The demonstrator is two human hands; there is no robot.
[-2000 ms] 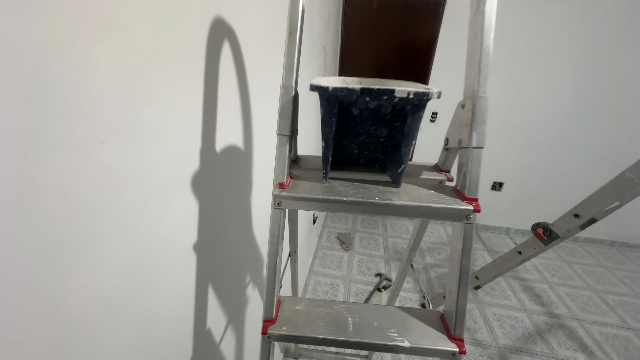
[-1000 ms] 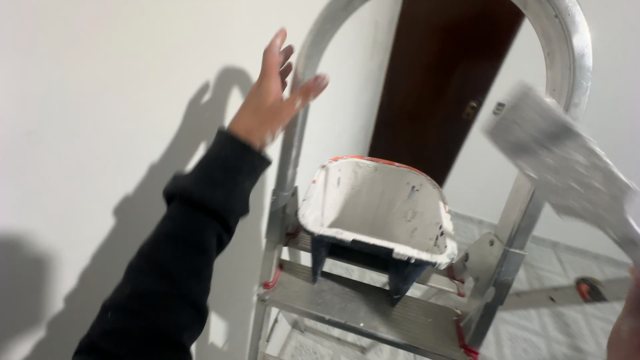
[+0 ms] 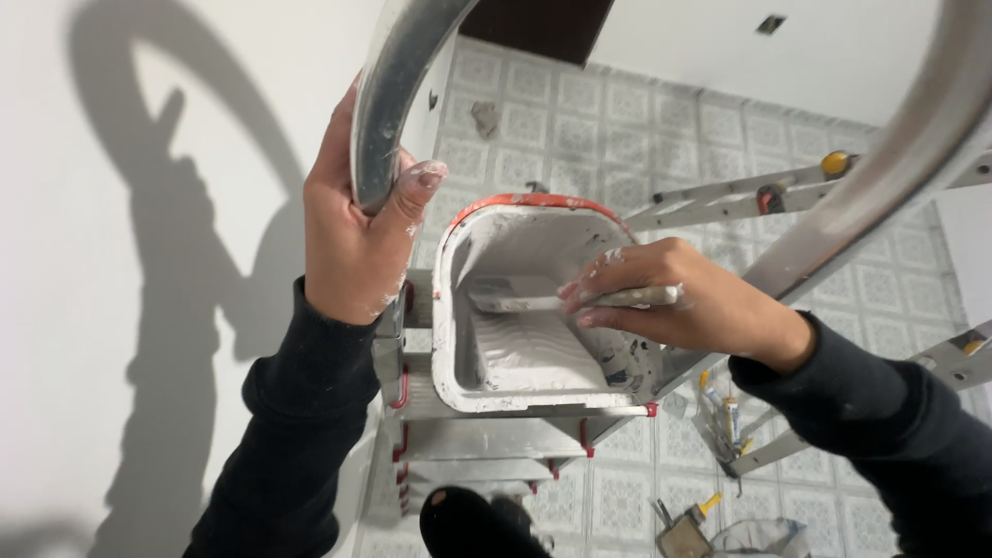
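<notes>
My left hand (image 3: 360, 209), flecked with white, grips the curved metal rail (image 3: 387, 101) of the stepladder, thumb on the right side. Below and right of it, a paint bucket (image 3: 439, 325) with a white inner rim and an orange-red back edge rests at the ladder's top. Some white paint or compound (image 3: 539, 360) lies in it. My right hand (image 3: 666, 298) reaches over the bucket's right side and holds a paintbrush (image 3: 527, 302) by its handle. The brush head is down inside the bucket, partly blurred.
Stepladder treads (image 3: 488, 440) descend below the bucket, above my knee. A white wall (image 3: 54, 271) stands close at left. Another ladder (image 3: 728, 198) is at right. On the tiled floor lie a sealant tube (image 3: 732, 418), a yellow-handled tool (image 3: 709, 504) and a crumpled piece (image 3: 485, 118).
My left hand, raised and off the rail a second ago, now grips it. My right hand has moved from the right edge to the bucket. The view has tilted down.
</notes>
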